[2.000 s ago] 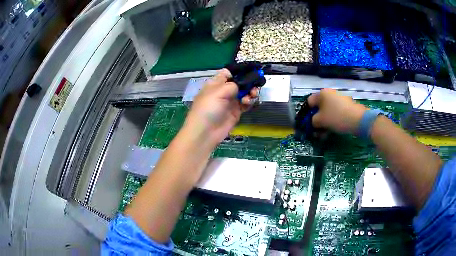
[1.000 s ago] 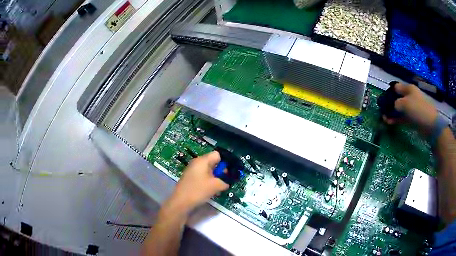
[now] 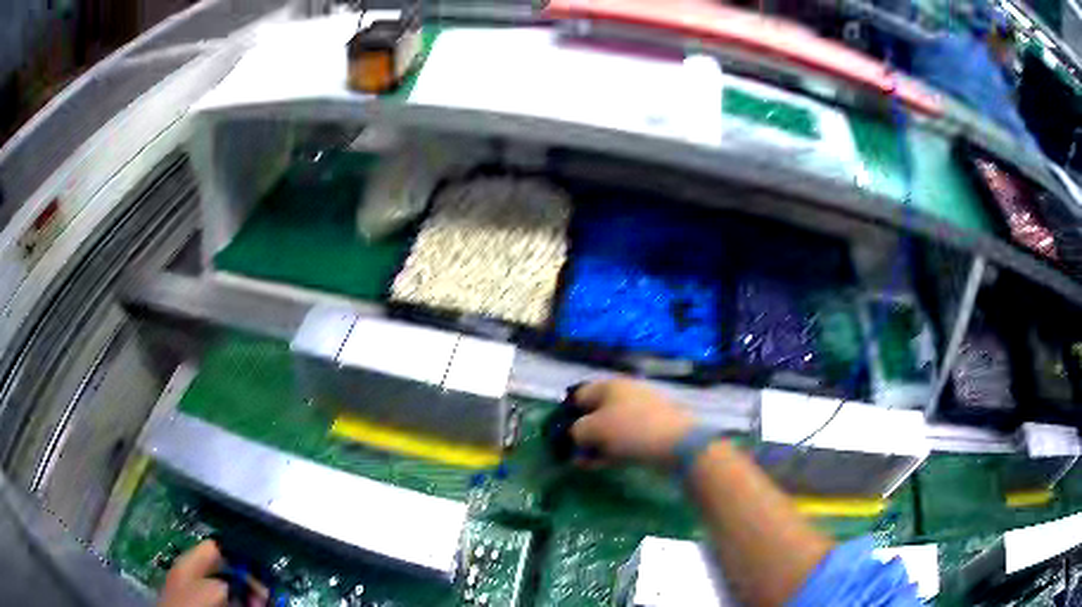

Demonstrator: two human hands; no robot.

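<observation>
The green circuit board [image 3: 249, 379] lies in the conveyor, with a long silver heatsink [image 3: 309, 489] and a finned heatsink [image 3: 403, 385] with a yellow strip. Small blue components [image 3: 489, 474] stand beside the finned heatsink. My left hand [image 3: 214, 581] is cut off by the bottom edge, over the board's near part; blue shows at its black-covered fingertips, likely blue components. My right hand [image 3: 611, 425] is over the board's far right, its black-covered fingertips pointing left and down; blur hides whether they hold anything.
Behind the boards are bins of off-white components [image 3: 487, 249], blue components [image 3: 641, 285] and dark blue-purple components [image 3: 777, 314]. A crumpled clear bag [image 3: 398, 190] lies left of them. A shelf [image 3: 570, 89] runs above. More heatsinks [image 3: 842, 445] stand at the right. A person [image 3: 967, 71] shows at the back right.
The view has swung up and right, so the bins and the upper shelf show. My left hand now sits at the bottom edge. My right hand is still beyond the finned heatsink's right end.
</observation>
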